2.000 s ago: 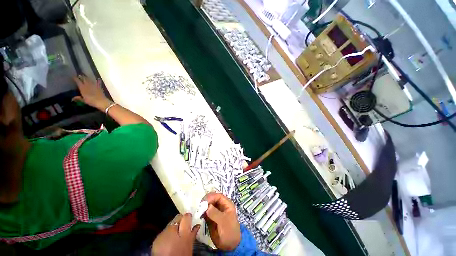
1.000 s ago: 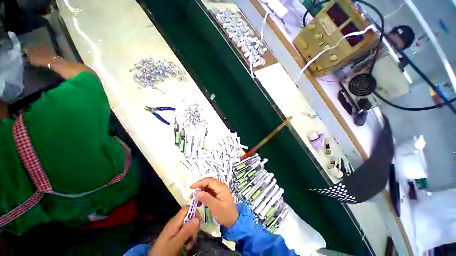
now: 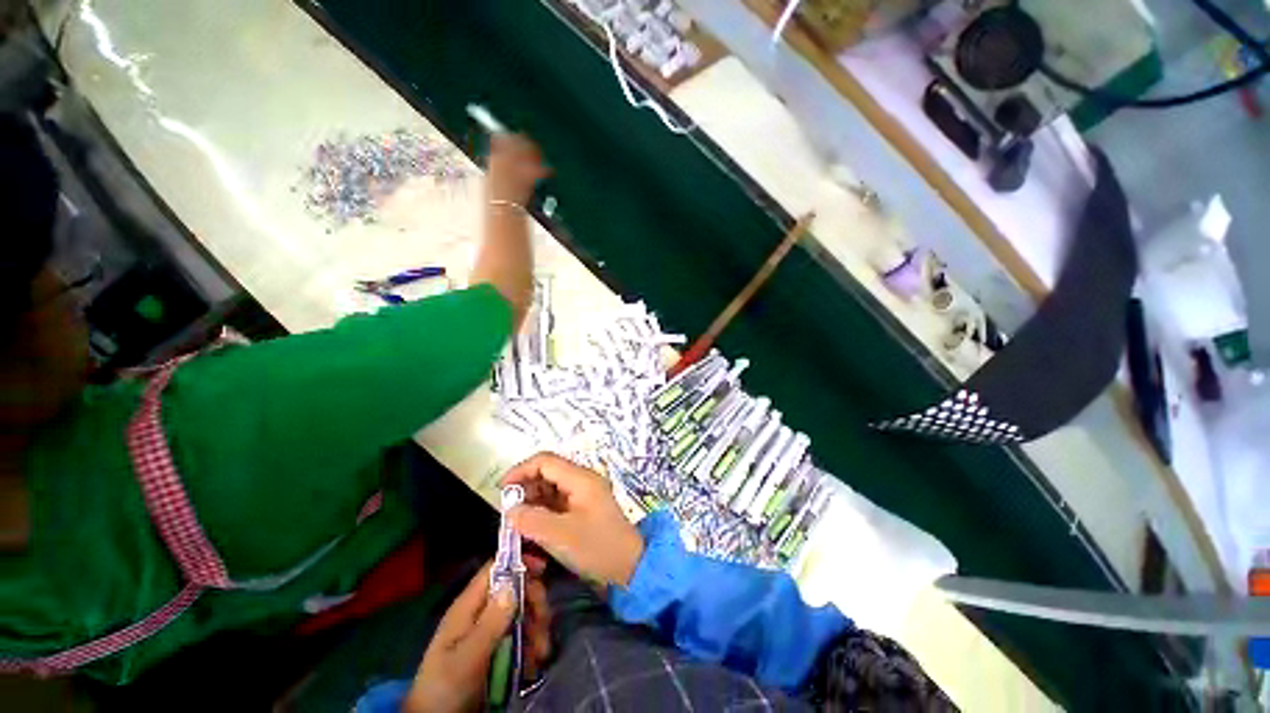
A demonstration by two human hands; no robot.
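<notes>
A slim device body (image 3: 510, 571), white at the top with a dark and green lower part, stands nearly upright between my hands. My left hand (image 3: 467, 644) grips its lower part. My right hand (image 3: 574, 521) pinches near its white top end; its fingertips partly hide the stick. Beyond my hands, a loose heap of white plastic parts (image 3: 592, 383) lies on the cream worktop (image 3: 209, 167). Right of it is a dense row of white-green-black units (image 3: 738, 439).
A coworker in green (image 3: 320, 404) sits at the left, an arm reaching over the worktop to the green conveyor belt (image 3: 655, 209). Blue-handled cutters (image 3: 404, 284) and small silver pieces (image 3: 376, 174) lie on the worktop. A brown stick (image 3: 752, 286) leans across the belt. A black perforated strip (image 3: 1045, 376) hangs right.
The coworker's arm has swung from the left side across the worktop to the belt, holding something white. The device body now shows more upright between my hands. The view has shifted.
</notes>
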